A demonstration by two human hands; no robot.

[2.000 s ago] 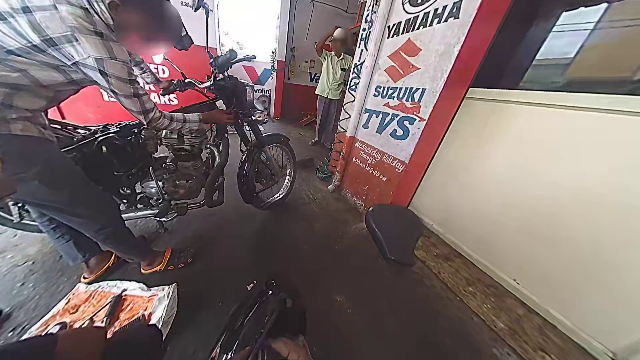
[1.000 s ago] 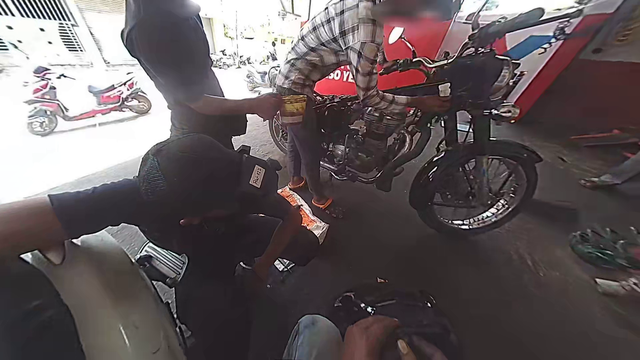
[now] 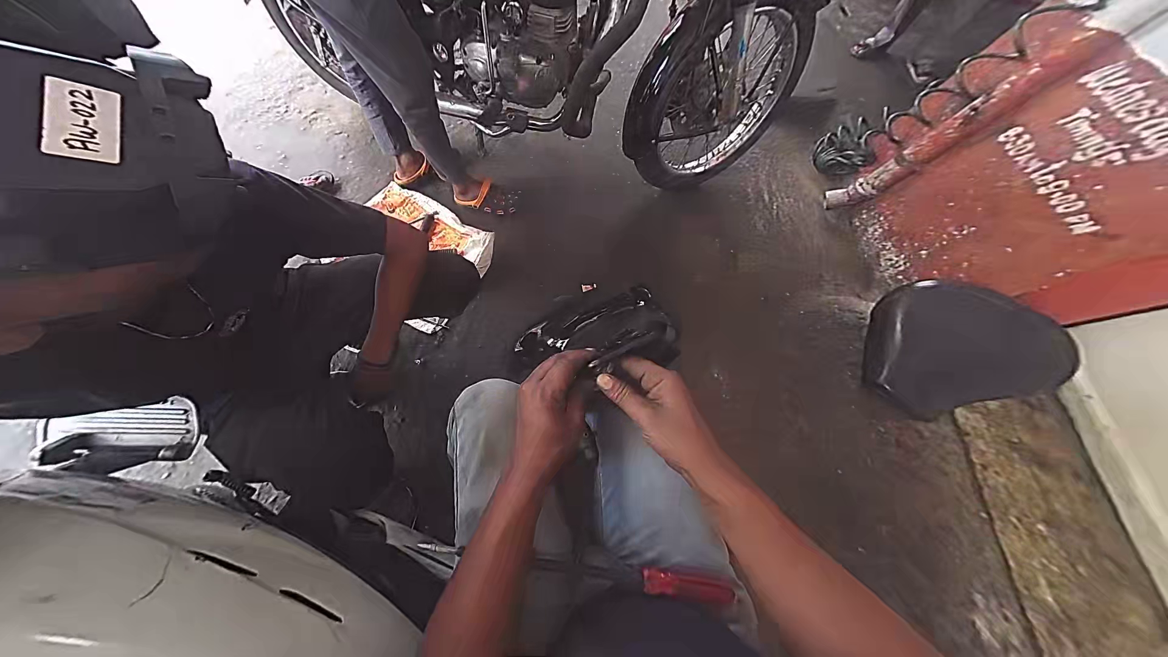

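Observation:
In the head view, my left hand (image 3: 553, 401) and my right hand (image 3: 650, 398) meet above my knees, both closed on a thin dark part (image 3: 613, 354) whose kind I cannot tell. Just beyond them a glossy black motorcycle part (image 3: 584, 324) lies low, close to the floor; my fingers hide its near edge, and whether they touch it is unclear. A screwdriver with a red handle (image 3: 689, 586) lies across my lap, near my right forearm.
A person in dark clothes (image 3: 301, 219) crouches at left, beside a pale scooter body (image 3: 164, 566). Ahead stand a motorcycle (image 3: 529, 68) and a person in orange clogs (image 3: 473, 193) by a printed sack (image 3: 438, 224). A black seat (image 3: 967, 347) is at right.
The view has swung down and to the right since a second ago. Both my hands are now raised over my knees on the dark part.

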